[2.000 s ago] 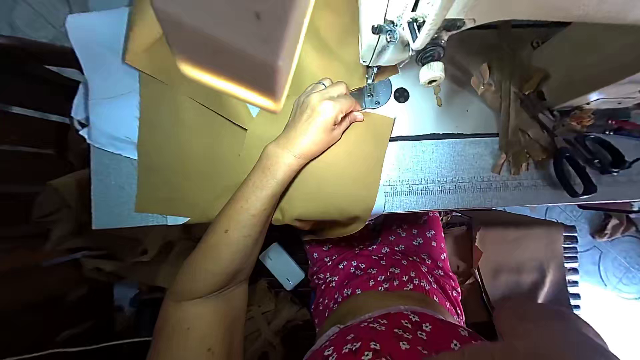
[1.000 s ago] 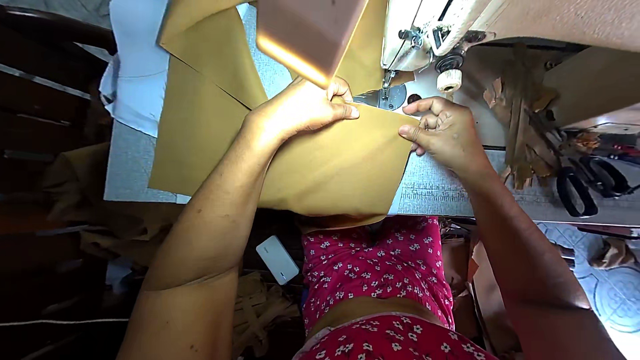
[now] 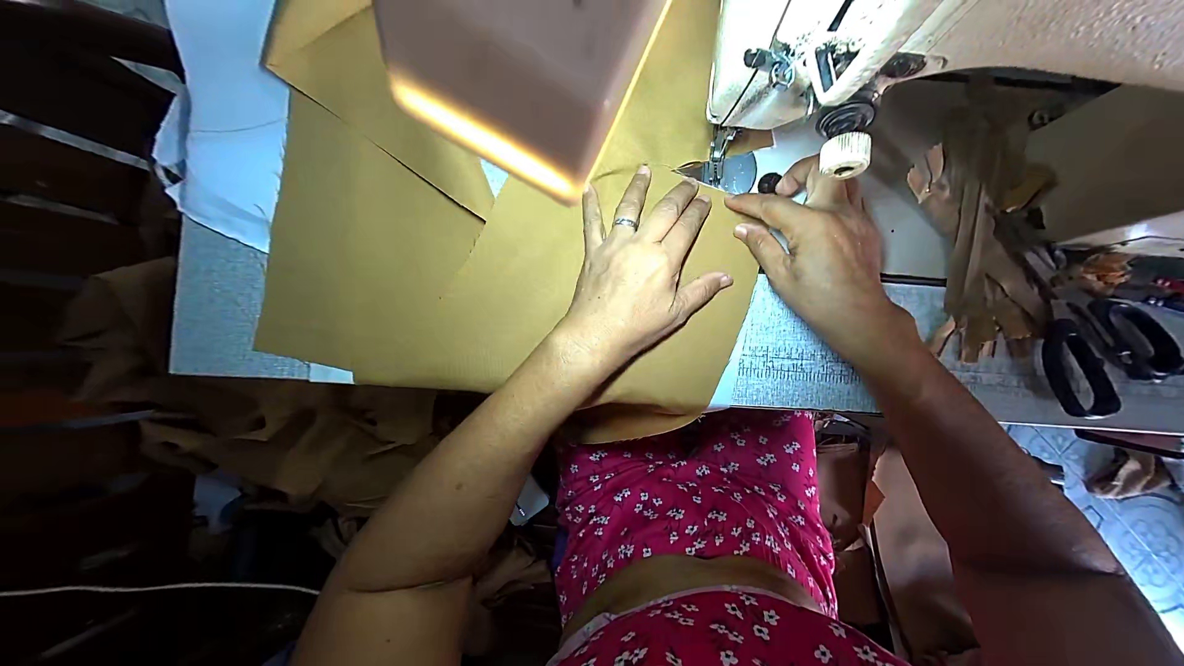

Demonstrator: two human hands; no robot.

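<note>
Mustard-brown fabric (image 3: 370, 268) lies over the sewing table, its top right edge beside the presser foot (image 3: 720, 153) of a white sewing machine (image 3: 888, 46). My left hand (image 3: 638, 264), with a ring on one finger, rests flat on the fabric, fingers apart, just left of and below the foot. On the fabric's right corner, my right hand (image 3: 819, 231) has its thumb and forefinger close to the edge; whether they pinch it cannot be told. Its other fingers reach beside the machine's white knob (image 3: 844, 154).
A lamp housing (image 3: 518, 83) hangs over the fabric's upper part. Fabric strips (image 3: 980, 222) and black-handled scissors (image 3: 1082, 370) lie at the right. Pale cloth (image 3: 231, 129) is at the back left. Brown cloth (image 3: 342, 444) is heaped below the table's left side.
My right hand, out of view two seconds ago, came to the fabric's right corner. My left hand has gone from curled fingers near the foot to spread flat on the fabric.
</note>
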